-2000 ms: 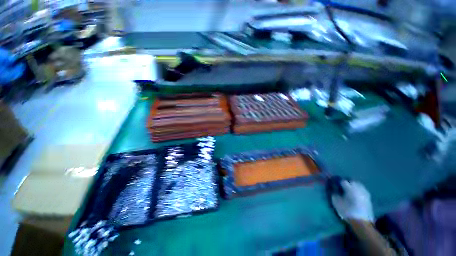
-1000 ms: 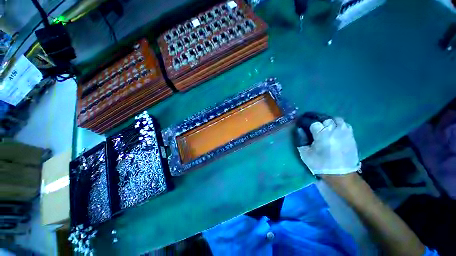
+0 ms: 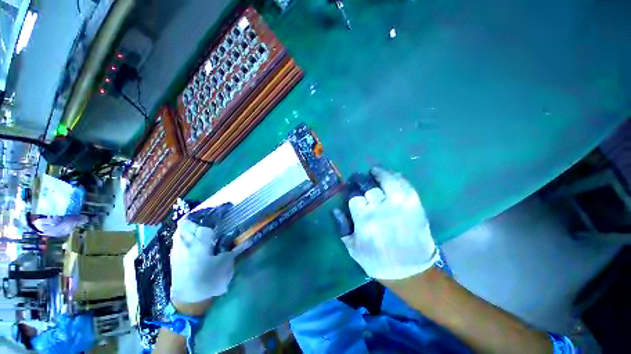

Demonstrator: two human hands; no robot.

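The silver-white finned heat sink [image 3: 259, 183] lies at a slant in the dark speckled jig [image 3: 319, 162]. A strip of the orange-brown recess shows along its near side. My left hand [image 3: 200, 259], in a white glove with dark fingers, grips the heat sink's left end. My right hand [image 3: 387, 225], gloved the same way, is on the green mat just right of the jig with its fingers curled. Whether it holds anything is hidden.
Two stacks of orange-brown trays [image 3: 232, 83] with rows of silver-black parts stand behind the jig. The black parts bin [image 3: 153, 273] is at the left, partly behind my left hand. Cardboard boxes [image 3: 104, 266] and a person in blue [image 3: 66, 335] are farther left.
My left hand has come into view with the heat sink, which now lies in the formerly empty recess. My right hand remains beside the jig. The view has turned.
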